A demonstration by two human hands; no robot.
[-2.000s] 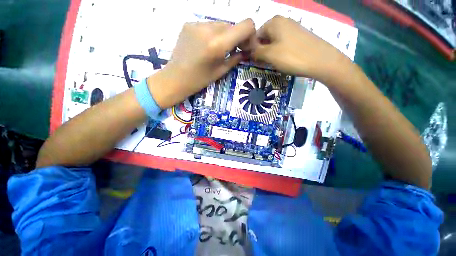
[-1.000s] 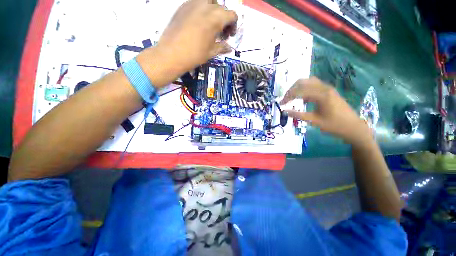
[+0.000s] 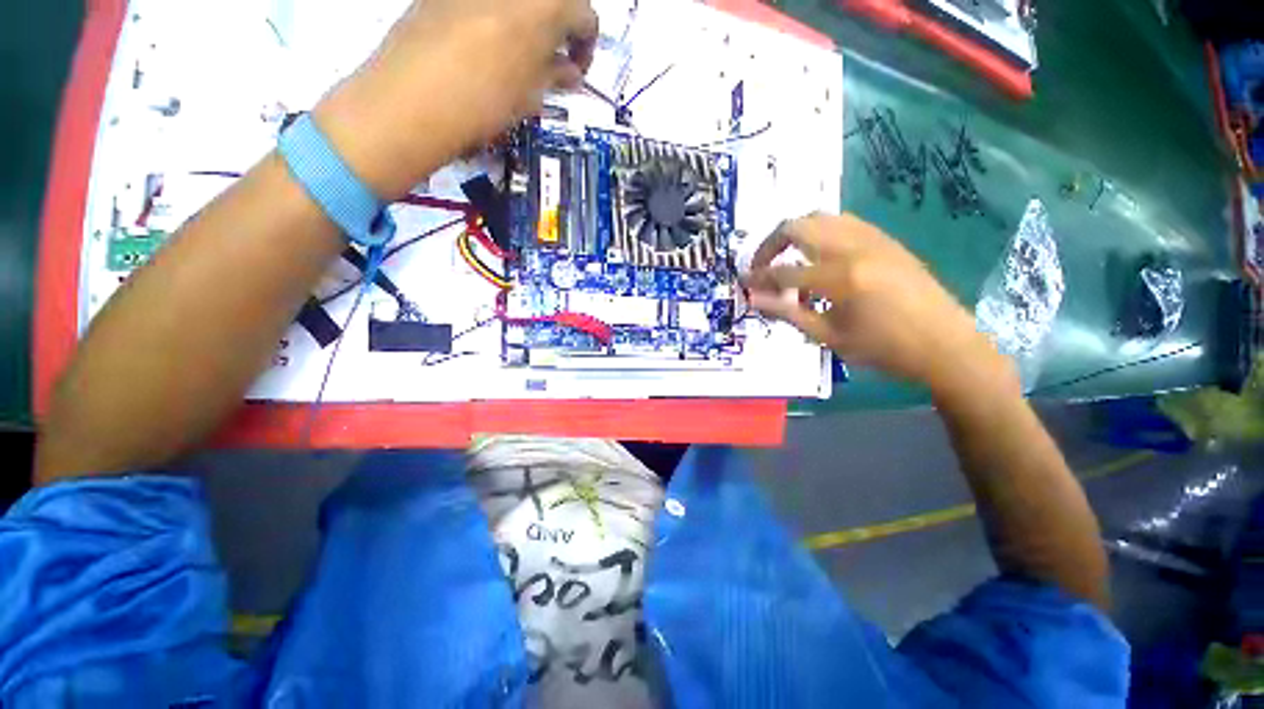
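Observation:
The white panel (image 3: pixel 624 381) carries a blue motherboard (image 3: pixel 562 274) with a black CPU cooler fan (image 3: pixel 667 204) on a silvery finned heatsink. My left hand (image 3: pixel 485 56) is over the panel's upper part, left of and above the board; its fingertips are near a thin dark strip, and a grip on it cannot be made out. My right hand (image 3: pixel 846 288) is at the board's right edge, thumb and index fingertips close together at the thin wires there. Whether it holds one cannot be told. Red and yellow wires (image 3: pixel 481 261) run along the board's left side.
A red-orange pad (image 3: pixel 624 421) lies under the panel. On the green bench (image 3: pixel 915 83) are several dark cable ties (image 3: pixel 908 159), a crumpled clear plastic bag (image 3: pixel 1026 284) and a dark shiny wrapped item (image 3: pixel 1151 298). Another unit (image 3: pixel 991 28) lies at the top right.
My hands were together above the fan, then moved apart; my right hand came down to the board's right edge. My left hand is now further left. The view has shifted, showing more bench at right.

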